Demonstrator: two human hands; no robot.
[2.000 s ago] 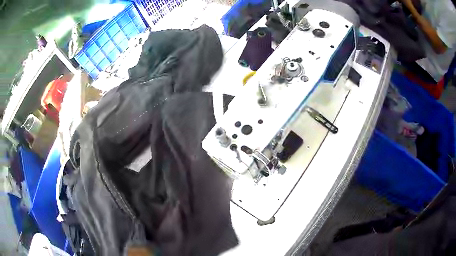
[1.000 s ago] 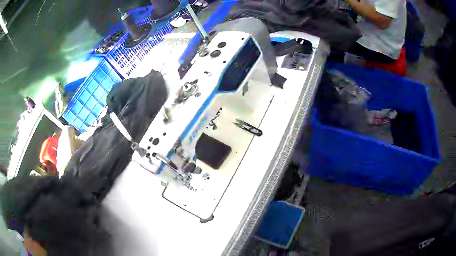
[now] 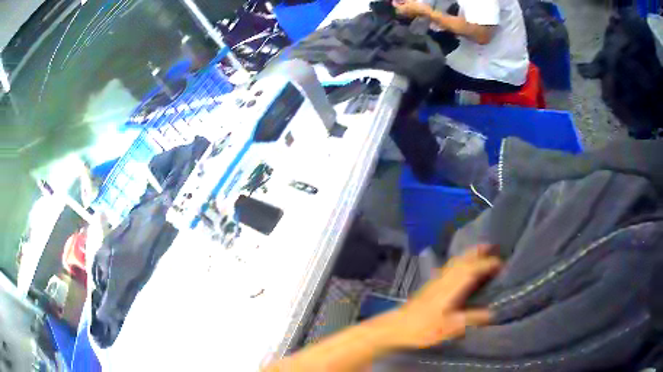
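A dark grey garment with pale stitch lines [image 3: 574, 261] fills the lower right. My left hand [image 3: 451, 298] reaches in from the bottom, blurred, with its fingers on the garment's near edge and cloth between them. My right hand is not in view. The white sewing machine [image 3: 240, 149] with a blue stripe stands on the white table [image 3: 211, 312]. Near its needle end lies a small dark flat piece [image 3: 258, 213], and dark snips [image 3: 304, 187] lie beside it. Another dark garment [image 3: 131, 269] lies along the table's far left side.
A solid blue bin [image 3: 436, 214] holding cloth and clear bags stands right of the table. Beyond it a person in a white shirt [image 3: 494, 43] sits on a red stool [image 3: 520, 91], handling dark cloth [image 3: 371, 43]. A blue mesh crate [image 3: 131, 171] is behind the machine.
The view has swung right. My left hand has come into fuller view at the garment on the right. A dark garment blurred at the lower left a second ago is gone from there.
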